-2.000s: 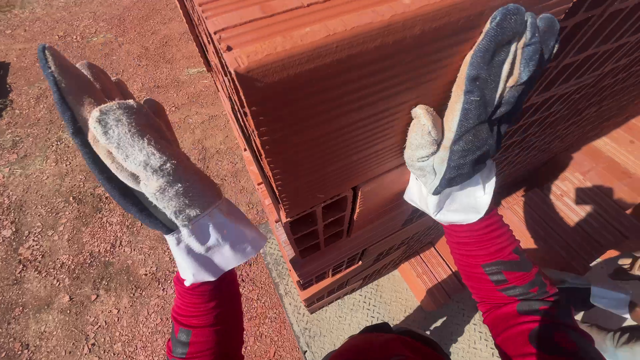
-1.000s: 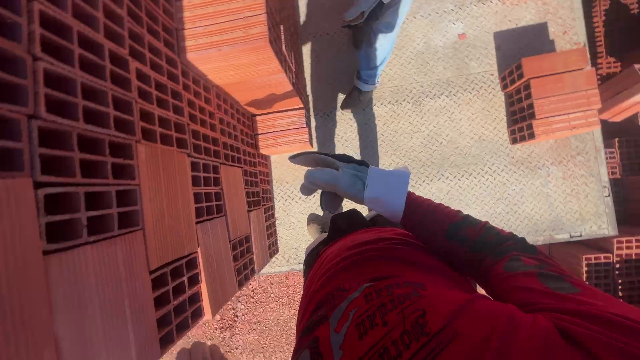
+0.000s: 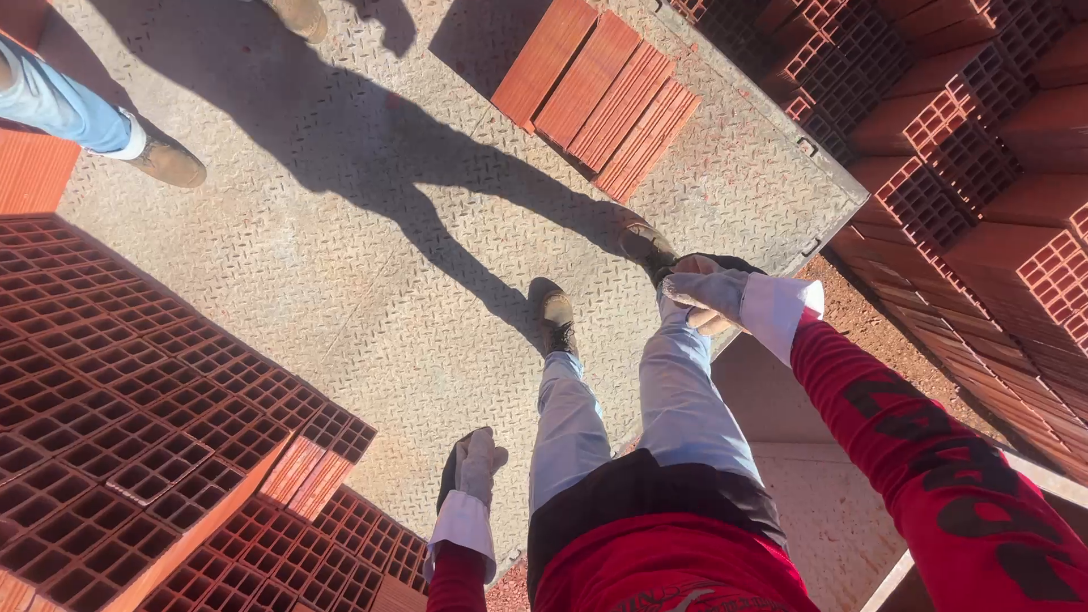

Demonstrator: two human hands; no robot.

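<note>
My left hand (image 3: 470, 467), in a pale work glove with a dark pad, hangs beside my left leg, near the stacked hollow clay bricks; nothing is seen in it. My right hand (image 3: 710, 291), gloved the same way, is in front of my right shin and boot as seen from above, with its fingers bent. No brick is in it. A short row of clay bricks (image 3: 586, 85) lies on the steel tread plate (image 3: 340, 280), ahead of my boots and apart from both hands.
A tall stack of hollow clay bricks (image 3: 127, 408) rises at the left. More brick stacks (image 3: 977, 170) stand at the right, beyond the plate's edge (image 3: 786, 127) and a strip of reddish ground. Another person's leg (image 3: 76, 110) and boots show at the upper left.
The view has swung away from the brick stack to the tread plate. Both hands, raised with fingers spread two seconds ago, are now lower. The left hand has come back into view.
</note>
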